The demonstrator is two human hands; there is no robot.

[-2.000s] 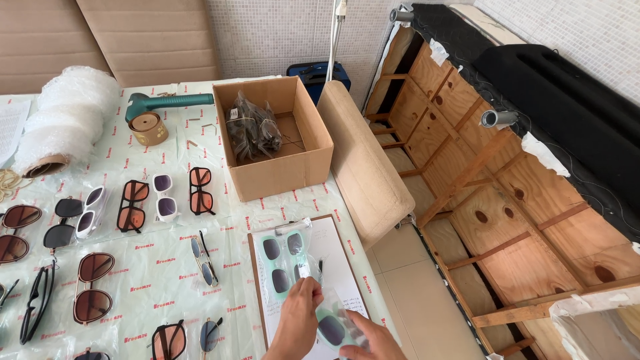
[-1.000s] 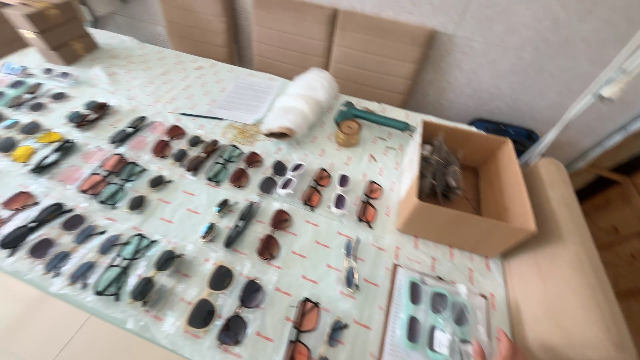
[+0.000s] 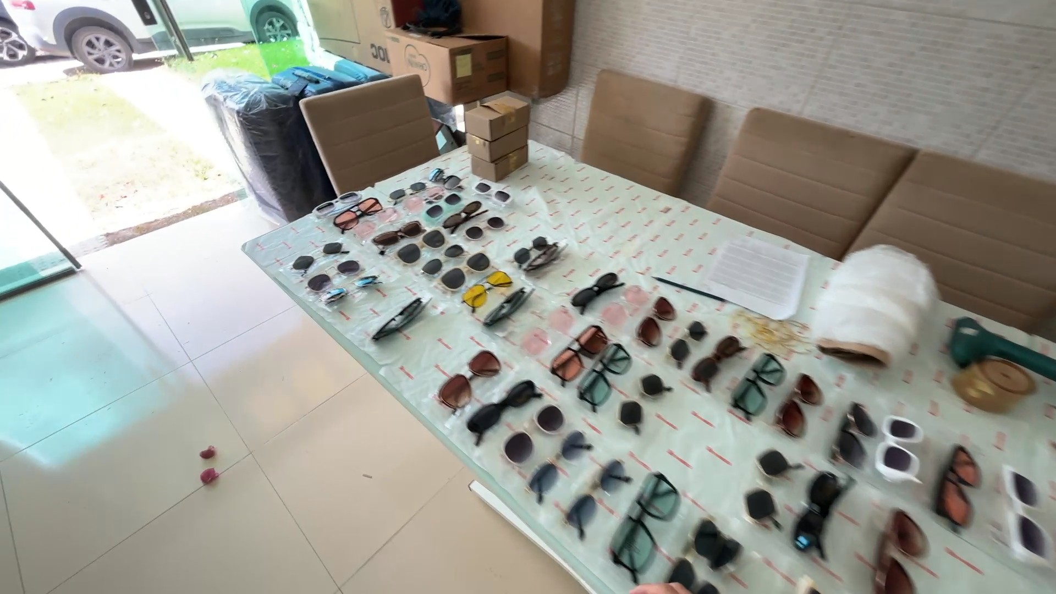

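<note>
Many pairs of sunglasses in clear plastic sleeves lie in loose rows on the table, among them a yellow-lensed pair (image 3: 487,289), a green-lensed pair (image 3: 645,525) and a white-framed pair (image 3: 899,447). Only a sliver of a hand, apparently my left hand (image 3: 660,588), shows at the bottom edge, just below some dark-lensed sunglasses (image 3: 714,542); what it holds or touches is hidden. My right hand is out of view.
Three small cardboard boxes (image 3: 497,137) are stacked at the table's far end. Along the right side lie a printed sheet (image 3: 759,276), a pen (image 3: 689,289), a bubble-wrap roll (image 3: 879,301), a green tape dispenser (image 3: 1002,348) and brown tape (image 3: 992,384). Chairs (image 3: 648,132) line the wall.
The view has swung far left, from the clipboard and open carton to the table's far end. Two seconds ago both hands were at sunglasses over the clipboard; now only a bit of one hand shows.
</note>
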